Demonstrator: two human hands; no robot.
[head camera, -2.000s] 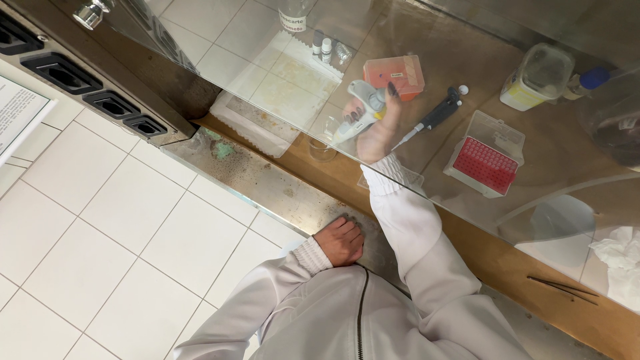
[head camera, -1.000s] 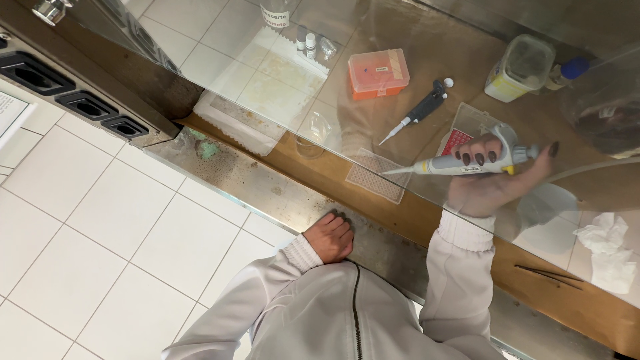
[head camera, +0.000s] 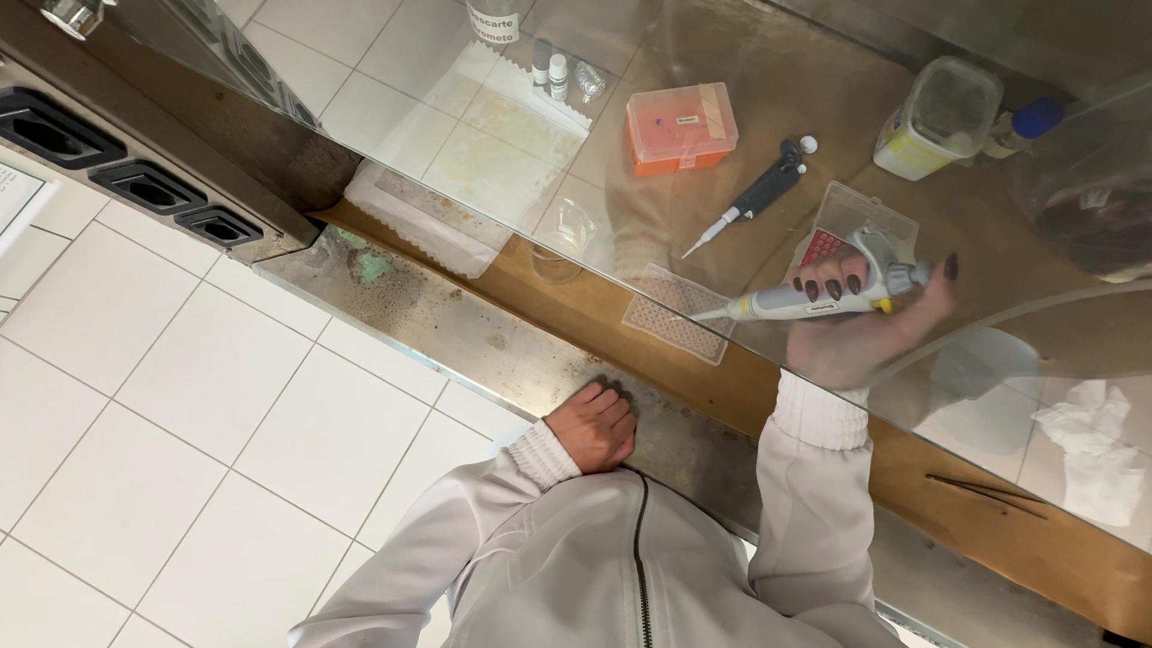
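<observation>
Behind the glass sash, my right hand (head camera: 837, 310) is closed around a grey-and-white micropipette (head camera: 801, 301) with yellow parts. Its tip points left, over a clear perforated plate (head camera: 679, 313); whether they touch I cannot tell. Partly behind the hand lies an open tip box with a red rack (head camera: 821, 245) and a clear lid. A dark micropipette (head camera: 765, 187) lies on the brown paper beside an orange box (head camera: 681, 130) with a clear lid. My left hand (head camera: 594, 427) rests as a loose fist on the metal front edge of the hood, with nothing visible in it.
The glass sash (head camera: 558, 252) crosses the work area. Behind it stand a clear glass dish (head camera: 560, 252), small bottles (head camera: 558, 76), a plastic tub (head camera: 940, 117) and a blue-capped bottle (head camera: 1035, 121). Crumpled tissue (head camera: 1093, 450) and dark tweezers (head camera: 985, 495) lie at the right. Power sockets (head camera: 144, 186) line the left side.
My right hand has moved right with the pipette from near the orange box to beside the red rack, and the pipette tip now points over the perforated plate. My left hand stays on the edge.
</observation>
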